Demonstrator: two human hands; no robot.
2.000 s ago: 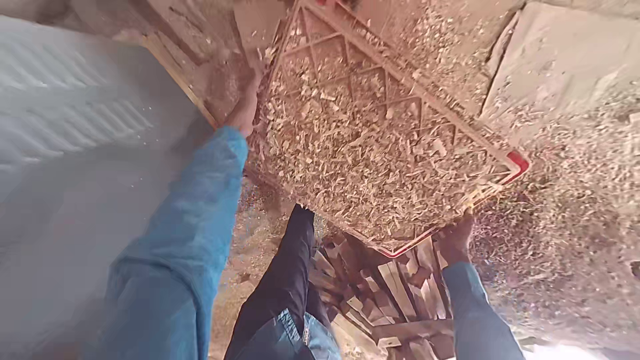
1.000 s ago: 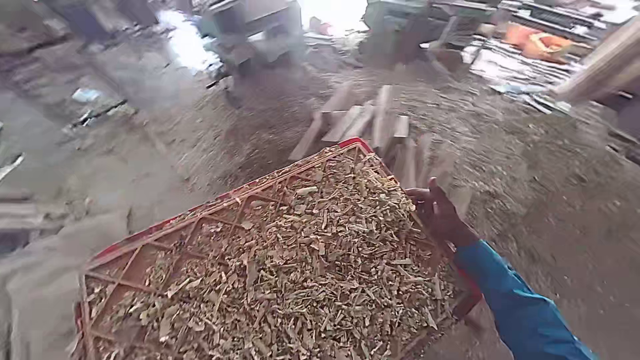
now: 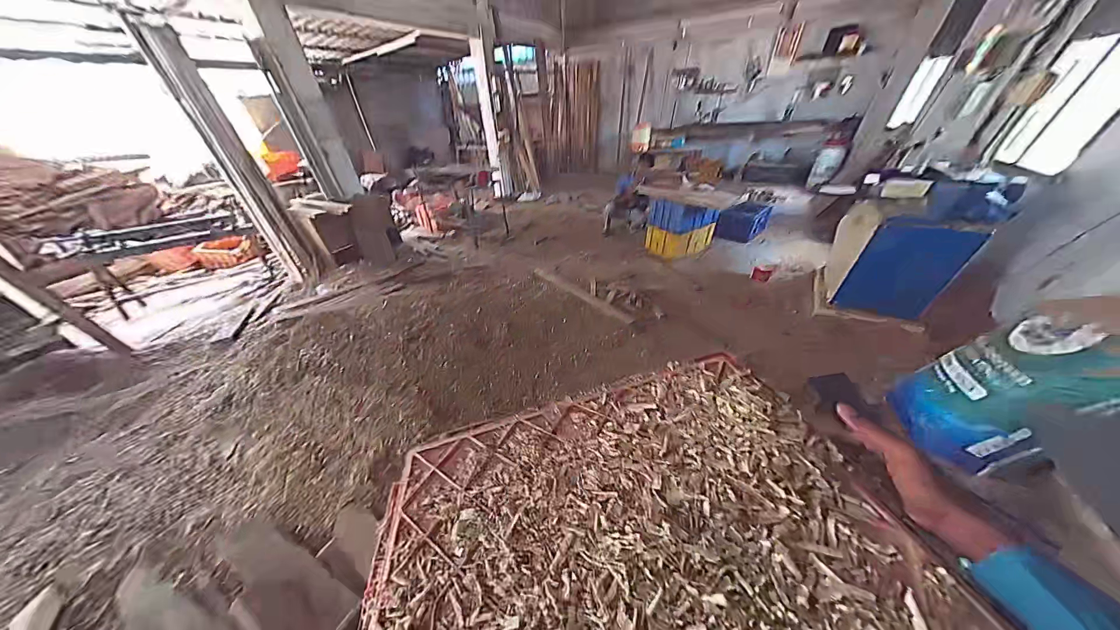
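Observation:
A red plastic lattice-sided crate (image 3: 420,499), heaped with wood chips and shavings (image 3: 647,507), fills the lower middle of the view, with its near part cut off by the bottom edge. My right hand (image 3: 919,490), in a blue sleeve, grips the crate's right side; its gripping fingers are mostly hidden. Just beyond the fingertips shows a small dark block-like thing (image 3: 836,391), too blurred to name. My left hand is out of view.
Chips cover the floor (image 3: 350,394). A plank (image 3: 584,296) lies ahead, and blurred wood pieces (image 3: 271,560) are at lower left. Beyond are a person (image 3: 626,197), a yellow crate (image 3: 678,241), blue crates (image 3: 742,221), a blue-sided cabinet (image 3: 910,267) and leaning posts (image 3: 214,140).
The view has swung up across the workshop. My left hand, on the crate two seconds ago, is out of sight. The crate of chips remains held, and the wood pile is now at lower left.

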